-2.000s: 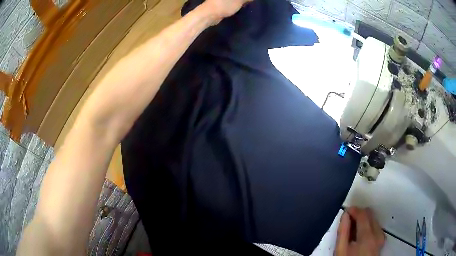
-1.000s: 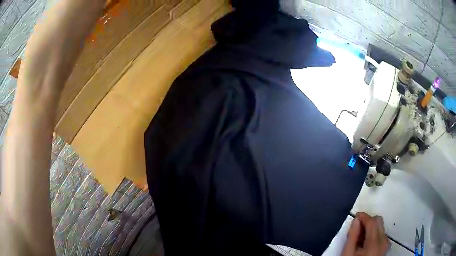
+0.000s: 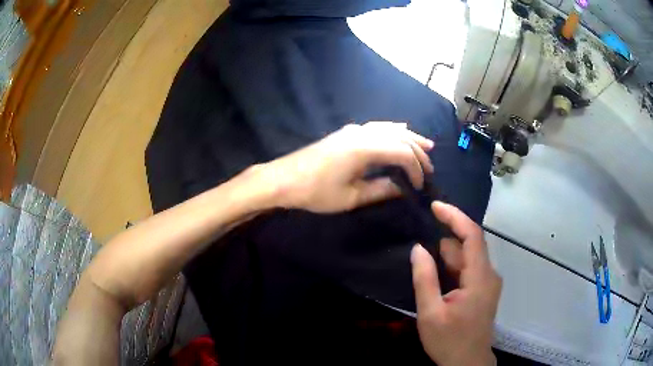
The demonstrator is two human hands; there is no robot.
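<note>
A wide black-navy cloth panel lies over the table and hangs toward my lap, its right edge beside the machine's foot. My left hand is above the panel's middle, fingers curled on a fold or narrow piece of dark cloth; which one is hard to tell. My right hand is just below and right, at the panel's lower right edge, thumb and index finger apart. Dark cloth shows between its fingers, but whether it grips any is unclear. The presser foot's blue part is up and right of both hands.
The cream-white sewing machine fills the upper right. Blue-handled snips lie on the white table at right. Tan cardboard with orange-brown tape extends at left. Quilted grey covering shows at lower left. A pale marked strip runs along the front edge.
My left hand has come back from beyond the top edge to the panel's middle. My right hand has moved up and left from the table to the cloth. The view has shifted.
</note>
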